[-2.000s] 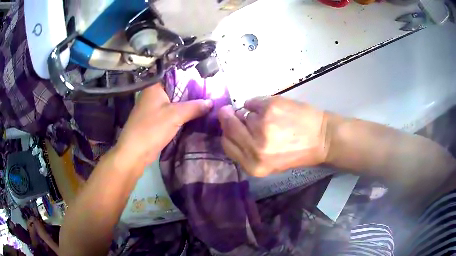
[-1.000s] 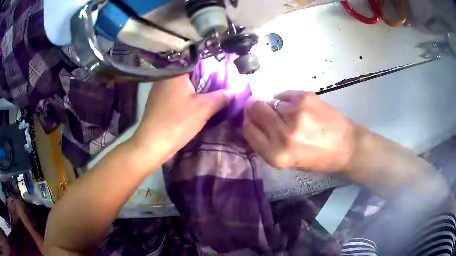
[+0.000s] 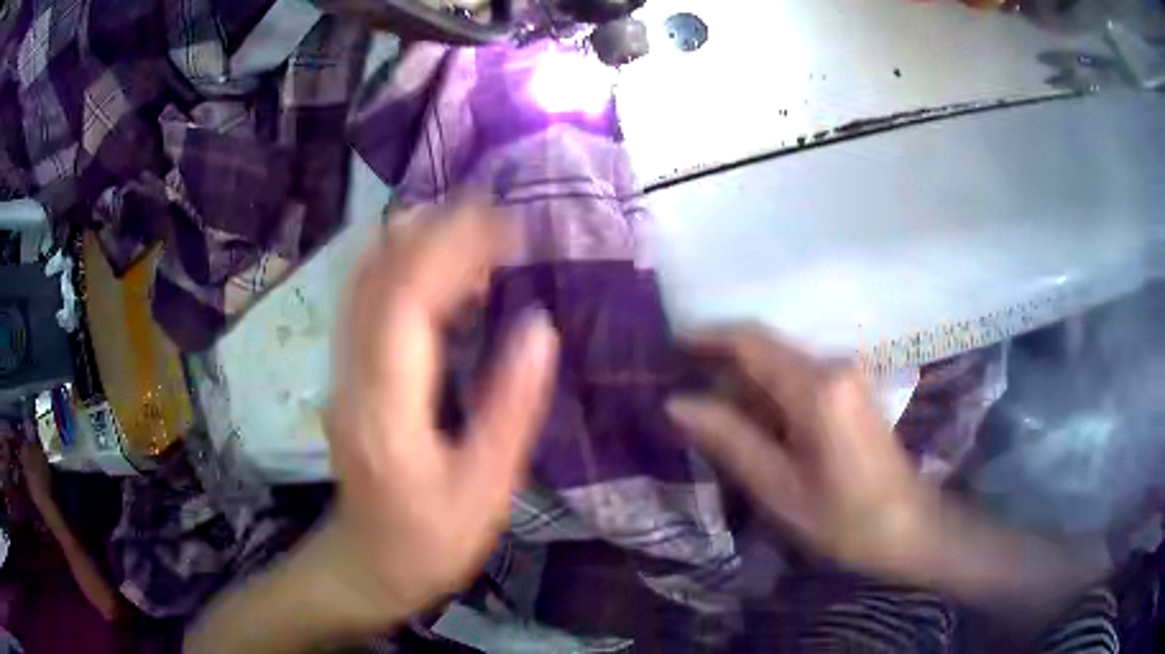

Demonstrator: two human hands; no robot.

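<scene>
A purple plaid garment piece [image 3: 575,300] runs from under the glaring light at the needle area [image 3: 569,79] towards me and over the front edge of the bed. My left hand [image 3: 441,383] is blurred, over the left side of the piece, thumb and fingers apart. My right hand [image 3: 799,428] is blurred at the piece's right edge near the bed's front edge, its thumb and fingers apart. Whether its fingertips touch the cloth cannot be told. The presser foot is lost in the glare and only the lower part of the machine head shows.
The white machine bed [image 3: 894,217] extends right, with a dark seam across it. Heaped plaid cloth [image 3: 230,166] lies at the left. A yellow-brown strip [image 3: 134,345] and a grey box [image 3: 28,326] are further left. Another person's arm [image 3: 64,537] shows at lower left.
Both hands have let go of the cloth at the needle and moved down towards me, opening. The view has shifted, so the machine head now sits mostly above the picture's top edge.
</scene>
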